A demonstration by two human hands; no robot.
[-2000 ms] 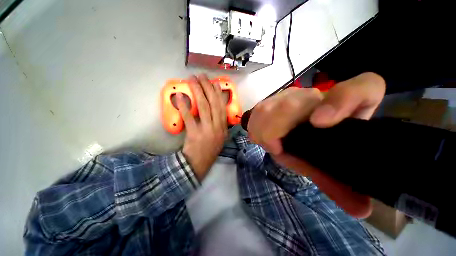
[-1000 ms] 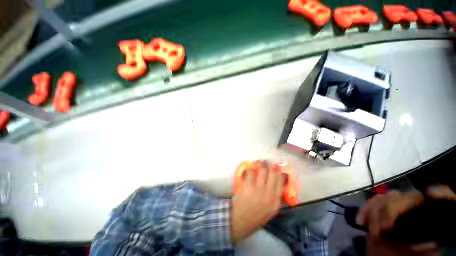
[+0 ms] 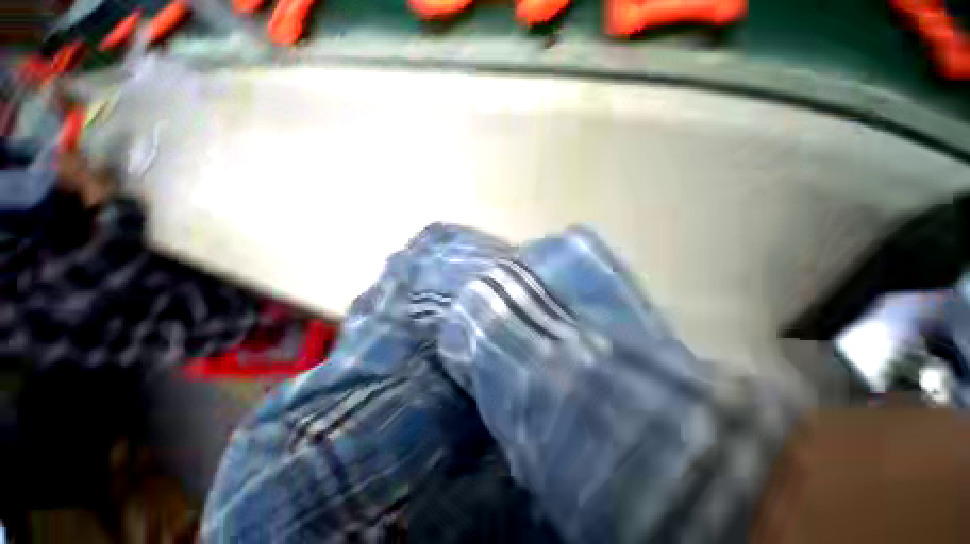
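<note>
The view is strongly blurred. A blue plaid sleeve (image 3: 596, 372) of mine crosses the lower middle towards the lower right. Bare skin of my left wrist or hand (image 3: 877, 478) shows at the lower right corner; its fingers are cut off by the edge, so its hold cannot be seen. My right hand and the screwdriver are out of the picture. The orange housing that was under my left hand is not visible. Other orange housings (image 3: 675, 13) lie spaced along the green conveyor (image 3: 792, 37) at the top.
The off-white bench (image 3: 511, 159) spans the middle. A blurred white and dark object (image 3: 893, 340), perhaps the screw feeder, is at the right edge. Another person's hand (image 3: 85, 179) and dark patterned clothing are at the left. Something red (image 3: 266, 345) is below the bench edge.
The view has swung to the left along the bench and conveyor. My left hand has shifted to the lower right edge; my right hand, the screwdriver and the held housing have left the picture.
</note>
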